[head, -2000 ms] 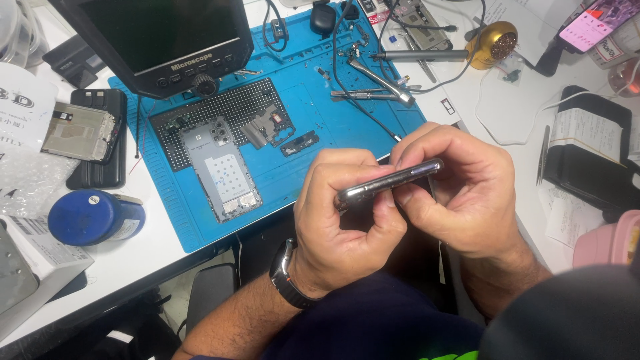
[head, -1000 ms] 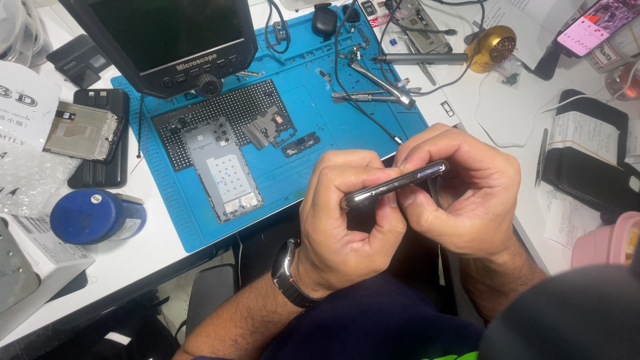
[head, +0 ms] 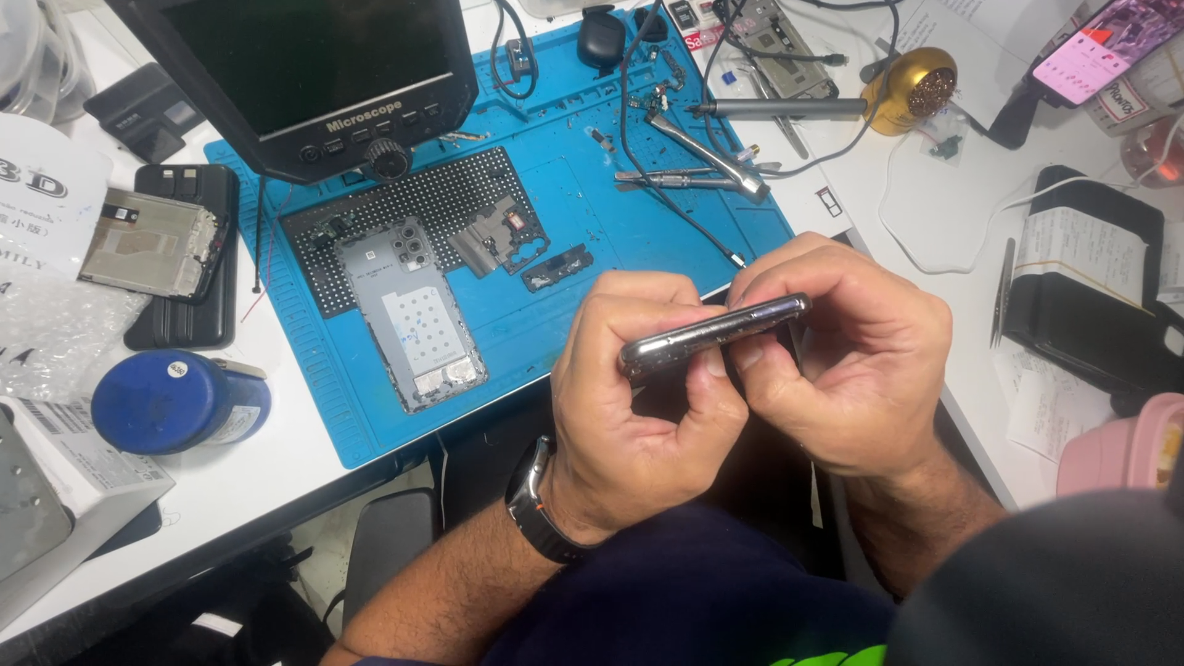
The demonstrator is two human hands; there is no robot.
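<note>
A dark smartphone assembly (head: 712, 340) is held edge-on in front of me, its metal side frame facing up. My left hand (head: 647, 398) grips its left end between fingers and thumb and wears a black watch. My right hand (head: 837, 356) pinches its right end, with the thumb beneath. The phone's broad faces are mostly hidden. Beyond my hands, a grey phone back cover (head: 412, 314) with camera openings lies partly on a black perforated plate (head: 324, 268). Beside it are a phone's inner cover with flex parts (head: 499, 236) and a small black phone part (head: 558, 268).
The blue repair mat (head: 592, 208) lies under a microscope monitor (head: 314, 83). Metal tools (head: 708, 157), cables and a soldering iron (head: 791, 108) lie at the back right, near a golden tip-cleaner holder (head: 911, 92). A blue jar (head: 162, 402) stands left; a pink container (head: 1110, 453) is right.
</note>
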